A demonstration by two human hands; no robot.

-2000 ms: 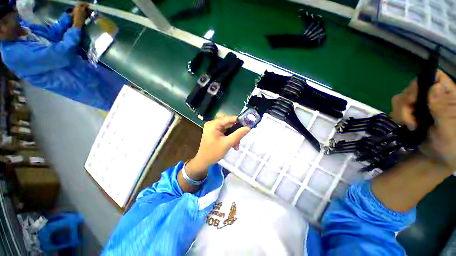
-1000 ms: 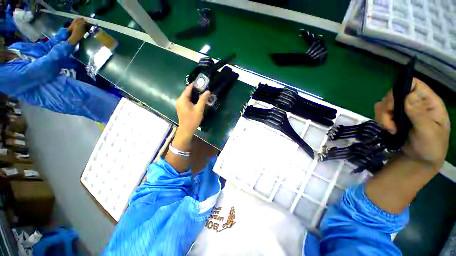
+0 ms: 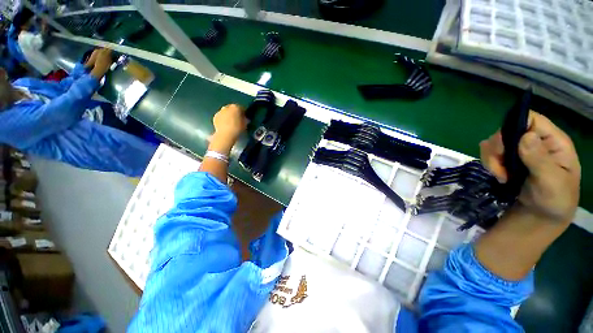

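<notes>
My left hand (image 3: 229,123) is at the left edge of the set-aside watches (image 3: 270,138) on the green ledge; its fingers are curled, and whether they grip anything is hidden. Two of these watches lie side by side, with round centres showing. My right hand (image 3: 543,162) grips a bunch of watches (image 3: 515,133) upright over the right of the white compartment tray (image 3: 374,250). Black watches lie in two groups across the tray's far part (image 3: 374,144), and more lie at its right (image 3: 455,185), partly hidden by my right hand.
Beyond the tray, the green conveyor belt (image 3: 325,78) carries small bunches of watches (image 3: 413,81). White trays are stacked (image 3: 520,39) at upper right. A spare tray (image 3: 153,201) is low at left. A person in blue (image 3: 58,110) works at far left.
My left hand has moved left from over the tray to the ledge. The watch it held now lies beside another on the ledge. My right hand still holds its bunch, slightly further left.
</notes>
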